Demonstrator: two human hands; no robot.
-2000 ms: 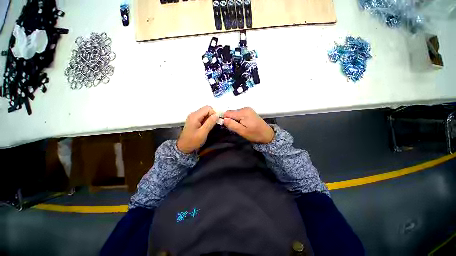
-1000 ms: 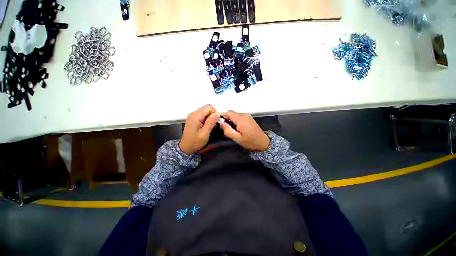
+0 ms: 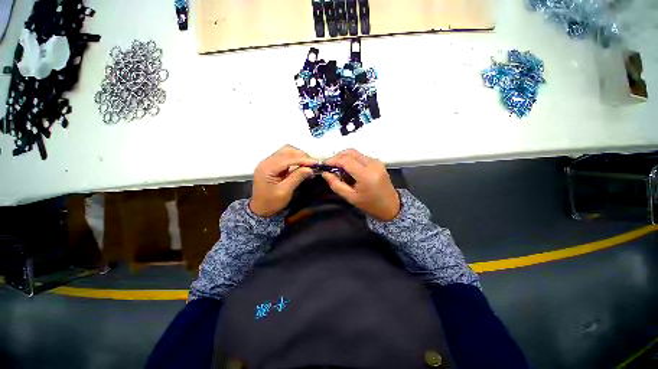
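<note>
My left hand [image 3: 280,181] and my right hand [image 3: 365,184] meet at the table's front edge. They pinch a small black strap piece [image 3: 325,169] between their fingertips, one hand at each end. It lies roughly level, and the fingers hide much of it; whether it carries a ring cannot be told. Just beyond my hands is a pile of black strap pieces [image 3: 337,90] mixed with blue-silver fittings. A grey pile of metal rings [image 3: 131,83] lies to the left. A small pile of blue-silver fittings [image 3: 515,81] lies to the right.
A tan board [image 3: 260,25] at the back holds black straps [image 3: 340,17] in a row. A tangled black strap heap [image 3: 37,97] with a white wad [image 3: 43,55] lies far left. A clear bag [image 3: 613,20] and small carton [image 3: 625,81] are far right. A lone strap [image 3: 182,14] lies left of the board.
My hands have moved slightly apart, and more of the black strap piece shows between the fingertips. The piles look unchanged; the view has shifted slightly.
</note>
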